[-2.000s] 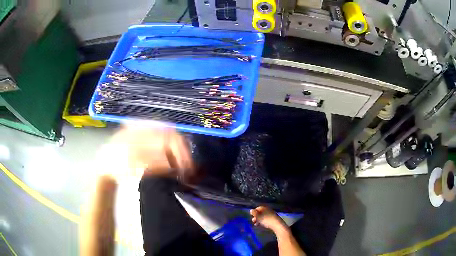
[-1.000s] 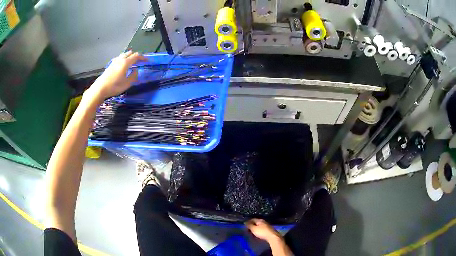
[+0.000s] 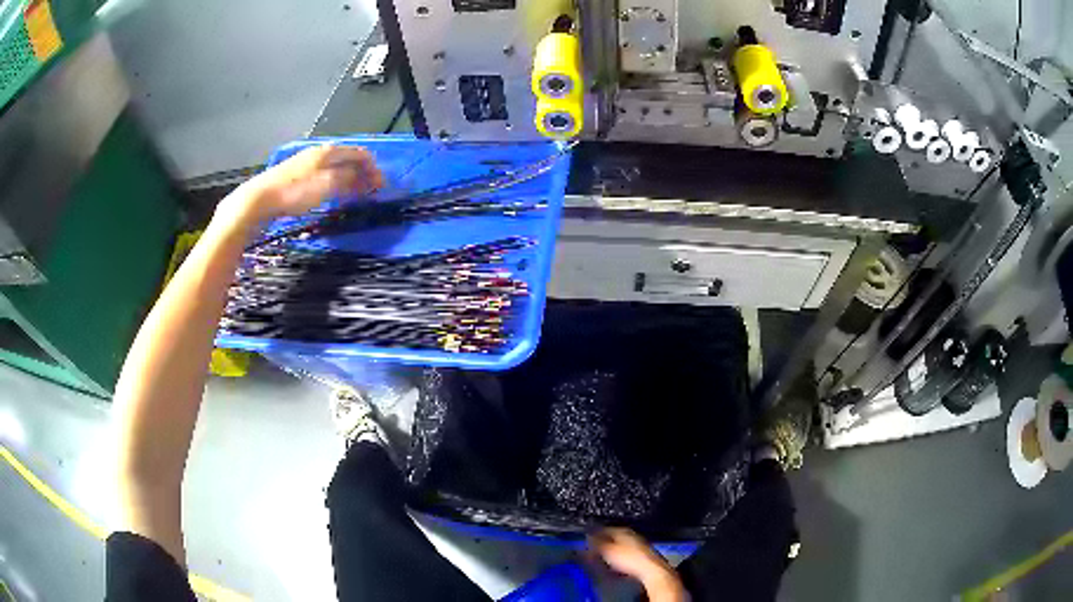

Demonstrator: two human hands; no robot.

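The blue tray [image 3: 532, 318] holds a main pile of black cables [image 3: 365, 294] with red, yellow and pale tips. A smaller group of cables [image 3: 441, 207] lies behind the pile, one slanting up to the tray's far right corner. My left hand [image 3: 324, 180] is over the tray's far left part, blurred; whether its fingers grip a cable is unclear. My right hand [image 3: 630, 553] is low, at the near rim of the black-lined bin [image 3: 471, 514], fingers curled; no held thing can be made out. Dark glinting scraps [image 3: 594, 453] lie heaped in the bin.
A machine with yellow rollers [image 3: 558, 68] stands behind the dark bench top [image 3: 730, 182], above a pale drawer [image 3: 706, 265]. A wire stand with dark spools [image 3: 935, 374] is at right. Green equipment [image 3: 106, 235] is at left. A blue container [image 3: 553, 584] shows between my thighs.
My left hand swung from below the tray to over its far left part, then slightly right. One cable now slants up to the far right corner. My right hand stays near the bin rim.
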